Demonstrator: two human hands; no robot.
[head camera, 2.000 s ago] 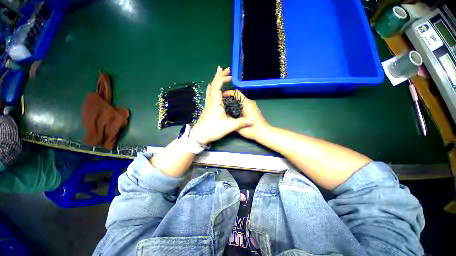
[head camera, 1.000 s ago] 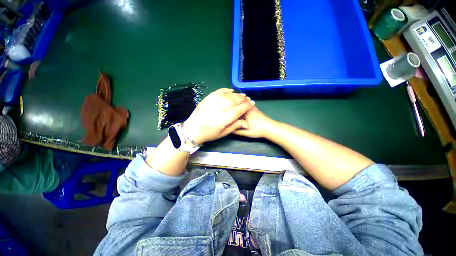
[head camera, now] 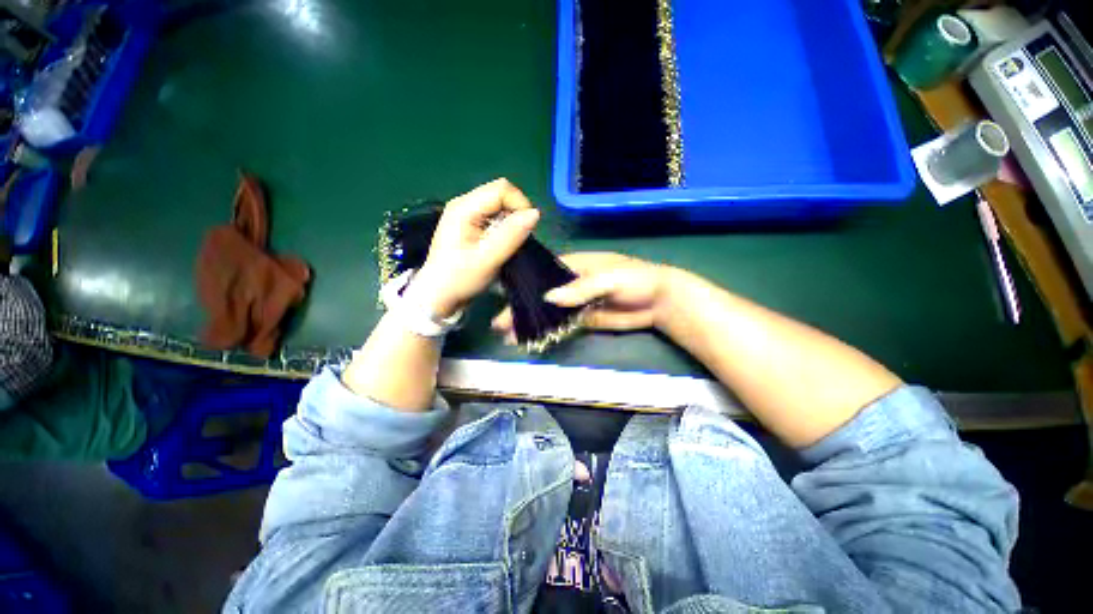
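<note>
A bundle of black leads [head camera: 536, 292] is held between my two hands over the bench's front part, tilted, with its gold tips fanned at the lower end. My left hand [head camera: 477, 244] grips its upper end. My right hand [head camera: 609, 292] holds its lower part from the right. A loose pile of the same leads [head camera: 411, 240] lies on the bench to the left, partly hidden behind my left hand and wrist; its gold edge faces left.
A blue tray [head camera: 737, 196] stands beyond my hands, with a packed black row [head camera: 622, 96] along its left side. Red-brown cloth [head camera: 249, 283] lies left. A scale [head camera: 1040, 114], thread rolls [head camera: 966, 156] and a pen [head camera: 997, 258] are right. A blue stool [head camera: 204, 444] stands lower left.
My hands have moved from closed together over the bundle to holding it at its two ends. The bundle now shows lengthwise, gold tips down. My left hand now covers part of the loose pile.
</note>
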